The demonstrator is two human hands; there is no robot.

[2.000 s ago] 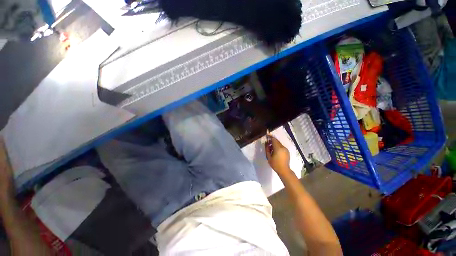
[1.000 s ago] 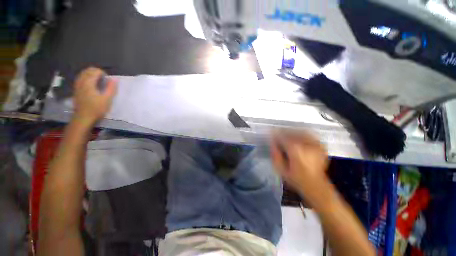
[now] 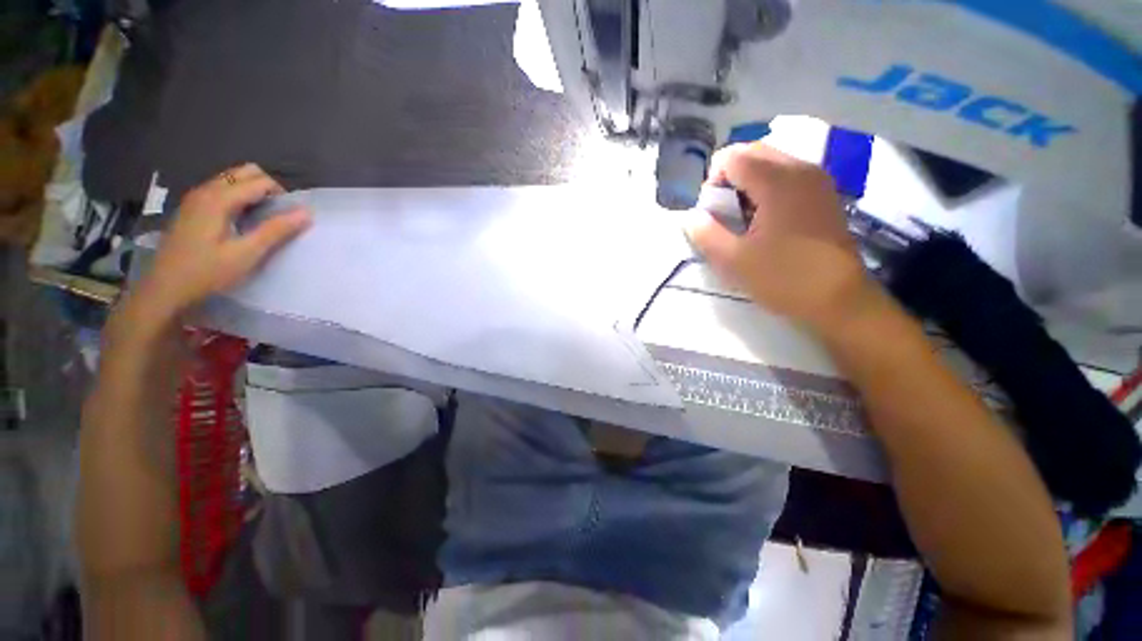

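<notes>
A long white cloth piece [image 3: 426,269] lies on the machine table over the near part of a dark grey-brown panel [image 3: 326,94]. My left hand [image 3: 232,238] lies at the left end of the white piece, thumb and fingers apart, on the cloth edge. My right hand [image 3: 783,225] is just right of the needle area, fingers curled with the tips near the presser foot; whether it holds something is hidden. The white sewing machine [image 3: 814,63] with "JACK" lettering stands above. A grey-blue cylinder [image 3: 684,169] sits beside the needle area, which is washed out by bright light.
A black fuzzy bundle [image 3: 1027,376] lies right of my right forearm, with slim dark metal points [image 3: 883,228] by its end. A blue item [image 3: 848,163] stands behind my right hand. A printed ruler [image 3: 764,398] runs along the table's near side. A red basket [image 3: 210,451] is below left.
My right hand has moved from the table's front edge up to the needle area. The small dark piece no longer shows at its earlier place. My left hand stays at the cloth's left end.
</notes>
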